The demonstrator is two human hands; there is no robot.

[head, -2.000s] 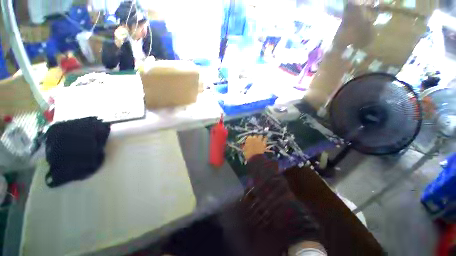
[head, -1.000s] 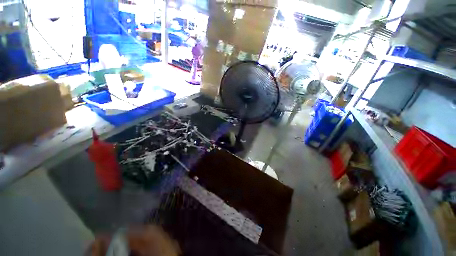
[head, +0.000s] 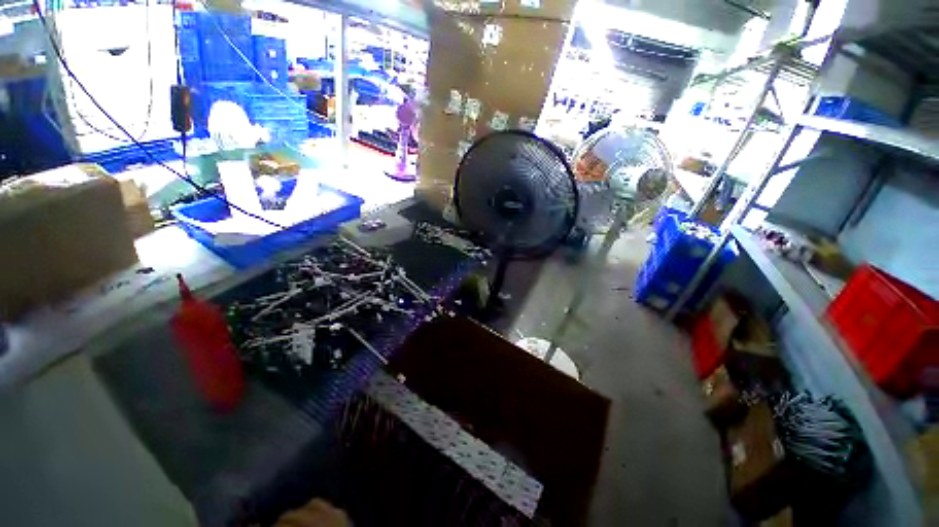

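Only a small, blurred part of a hand (head: 312, 514) shows at the bottom edge; I cannot tell whether it is my left or right hand, or what it holds. The red squeeze bottle (head: 209, 355) stands on the grey mat, its nozzle up. A tangled pile of white cables (head: 327, 299) lies to its right on the dark mat. A long white marked strip (head: 458, 441) lies slantwise across the open brown carton (head: 561, 396), with thin wires hanging from its edge.
A black fan (head: 515, 196) stands behind the carton, with a paler fan (head: 623, 170) beyond. A blue tray (head: 242, 242) and a cardboard box (head: 67, 237) are at the back left. A shelf with a red crate (head: 885, 329) is at the right.
The view has swung right from the cream sheet. The arm over the cable pile has left it. The hand at the bottom has dropped almost out of the picture.
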